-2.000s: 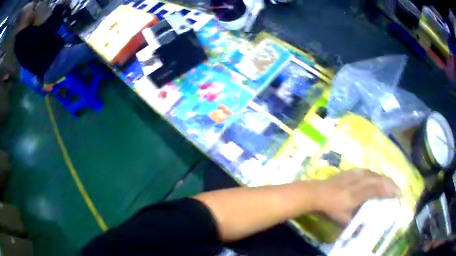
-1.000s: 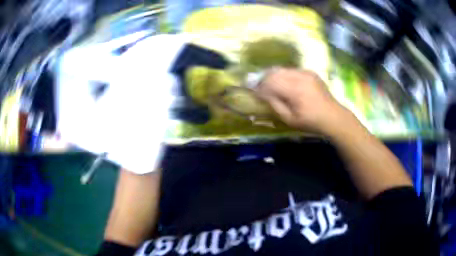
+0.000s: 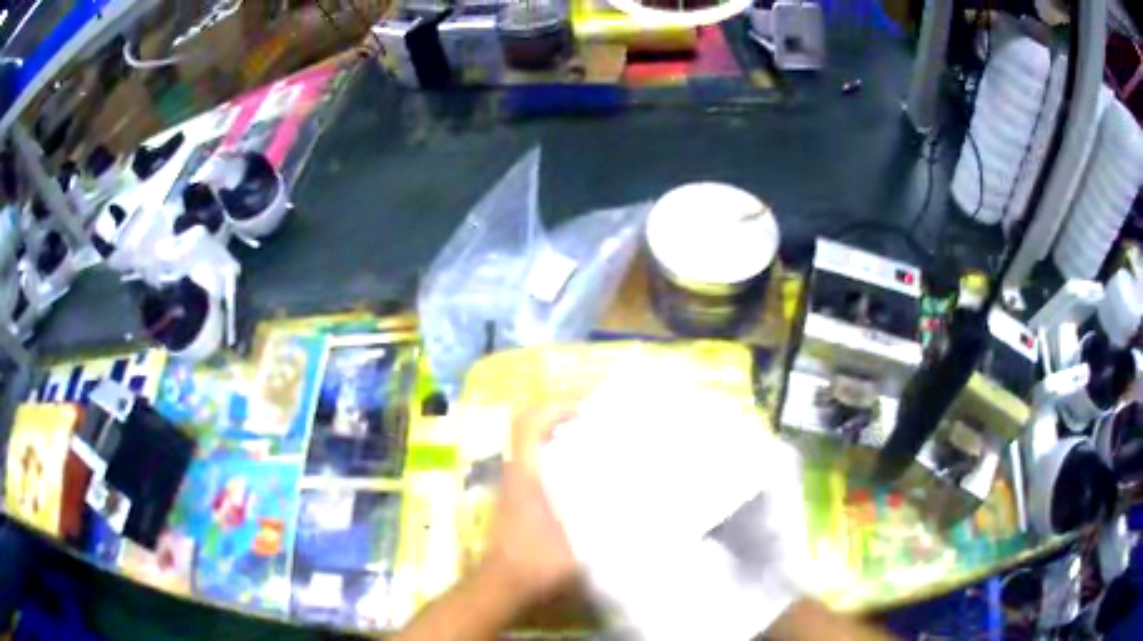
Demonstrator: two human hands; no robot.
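Note:
A large glossy white housing [image 3: 677, 482], overexposed and blurred, is held up over the yellow pad [image 3: 602, 369]. My left hand [image 3: 533, 513] grips its left side, with the fingers partly behind it. My right forearm [image 3: 821, 622] comes in at the bottom edge; the right hand itself is hidden by the housing, so its grip cannot be told. Details of the housing are washed out.
A round tub [image 3: 712, 257] and a crumpled clear bag [image 3: 514, 294] lie behind the pad. Right are two screw feeders [image 3: 859, 326], a slanting black screwdriver [image 3: 934, 394] and camera heads [image 3: 1072, 482]. More camera units [image 3: 182, 294] and a black flat item [image 3: 144, 470] are left.
The view has swung up to the bench. The white housing has moved from the left to the middle, over the pad. The right hand, visible over the pad before, is now hidden.

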